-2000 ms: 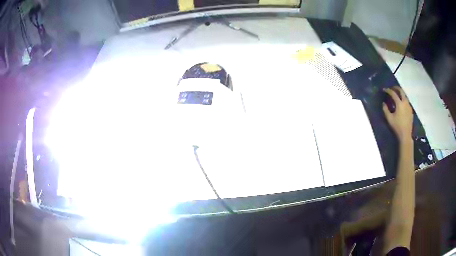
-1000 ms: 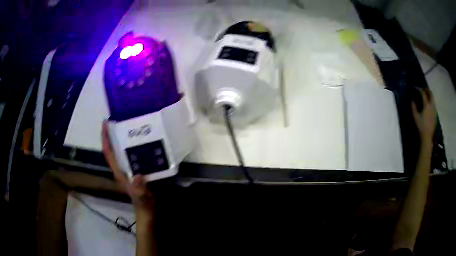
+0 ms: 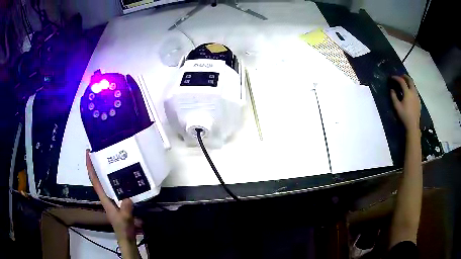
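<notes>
A white-and-black PTZ dome camera (image 3: 132,159) stands tilted at the left front edge of the bench, its black head up with a ring of LEDs and bright pink-purple lights glowing. My left hand (image 3: 119,210) holds its white base from below and the left. A second PTZ camera (image 3: 204,101) lies mid-table, untouched, its black cord running over the front edge. My right hand (image 3: 407,101) rests on a small dark computer mouse (image 3: 398,90) on the dark strip at the right.
A thin pale stick (image 3: 254,106) lies beside the middle camera. White paper sheets (image 3: 354,134), a dotted printed sheet (image 3: 331,54) and a white card (image 3: 348,41) lie at right. A monitor stand (image 3: 215,4) is at the far edge. Open cartons (image 3: 60,222) sit below the front edge.
The glare covering the left side has gone, and the held camera and my left hand now show clearly. Since one second ago the view has shifted, bringing the monitor stand in. My right hand stays on the mouse.
</notes>
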